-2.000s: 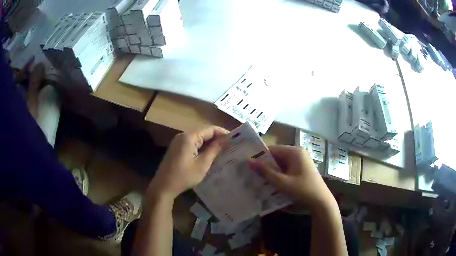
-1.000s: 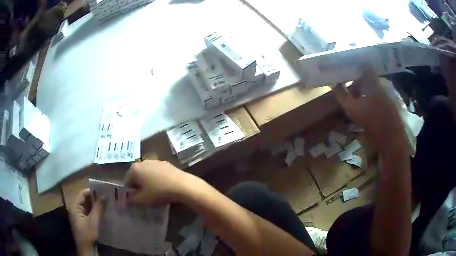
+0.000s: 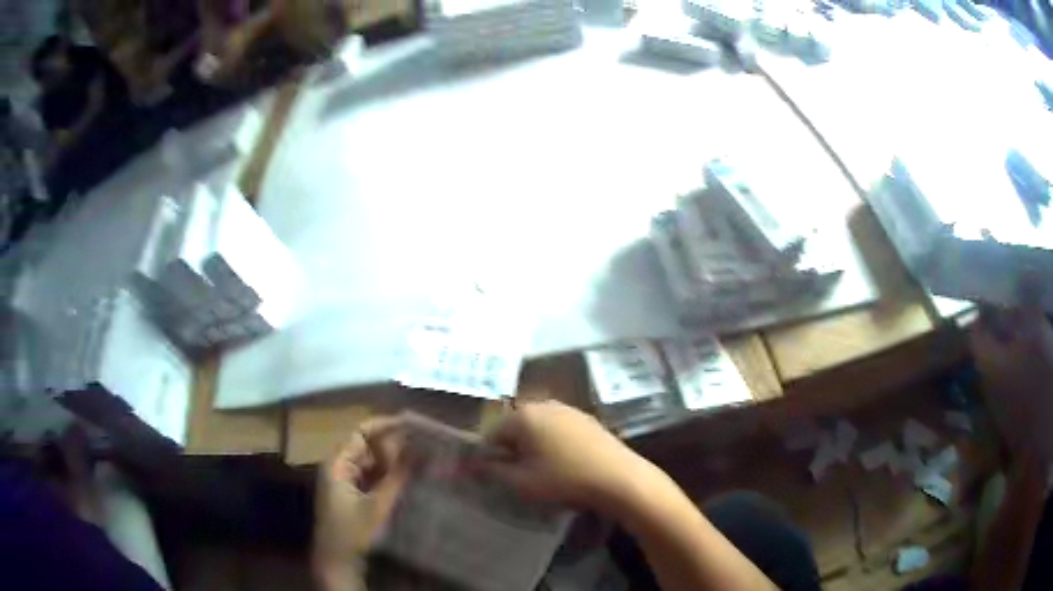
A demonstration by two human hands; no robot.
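Observation:
A white printed instruction leaflet (image 3: 479, 525) is held up below the table edge, blurred by motion. My left hand (image 3: 360, 491) grips its left upper part and my right hand (image 3: 560, 453) grips its upper right part. Flat unfolded leaflets (image 3: 460, 358) lie at the table edge just beyond my hands. Two low stacks of folded leaflets, a left one (image 3: 627, 374) and a right one (image 3: 704, 372), lie side by side at the edge, right of my hands. The fine folds of the held leaflet are too blurred to tell.
White cartons (image 3: 727, 248) stand grouped on the white table covering (image 3: 462, 196) at right. A carton stack (image 3: 214, 271) stands at left, another (image 3: 502, 35) at the far edge. A neighbour's arm (image 3: 1016, 393) is at far right. Paper scraps (image 3: 924, 462) lie on the floor.
The view has swung left since a second ago, so the table and stacks appear farther right. Both hands still hold the leaflet. The neighbour's arm at right shows nearer the picture's edge.

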